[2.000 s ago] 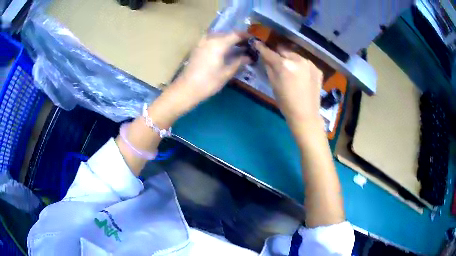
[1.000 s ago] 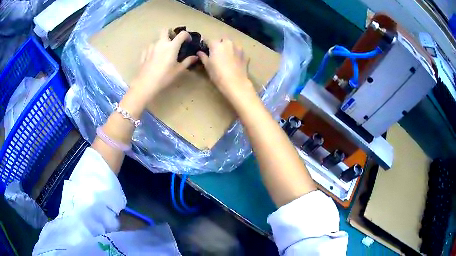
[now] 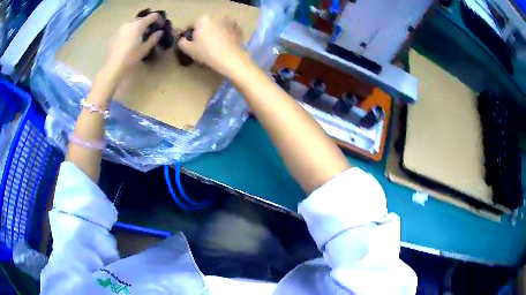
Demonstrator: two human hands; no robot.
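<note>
My left hand [image 3: 135, 43] holds several black cylindrical parts [image 3: 164, 36] over the tan cardboard sheet [image 3: 167, 98] in the plastic-lined box. My right hand [image 3: 213, 41] is just right of it, its fingers closed around a black part [image 3: 185, 46] close to the others. How many parts each hand holds cannot be told; fingers hide them. The four-station press fixture [image 3: 340, 128] lies to the right, with a black part standing at each station on a silver bar. No hand is at the fixture.
The grey press block [image 3: 378, 26] and silver press plate [image 3: 352, 57] stand above the fixture. At right, a tan cardboard sheet [image 3: 441, 132] lies beside stacked black rows [image 3: 500, 147]. A blue basket [image 3: 29, 184] is far left. A small white piece [image 3: 420, 197] lies on the bench.
Both hands were at the fixture two seconds ago, then moved left over the cardboard in the box. Since one second ago, they have drawn apart slightly, each with black parts. The view has shifted.
</note>
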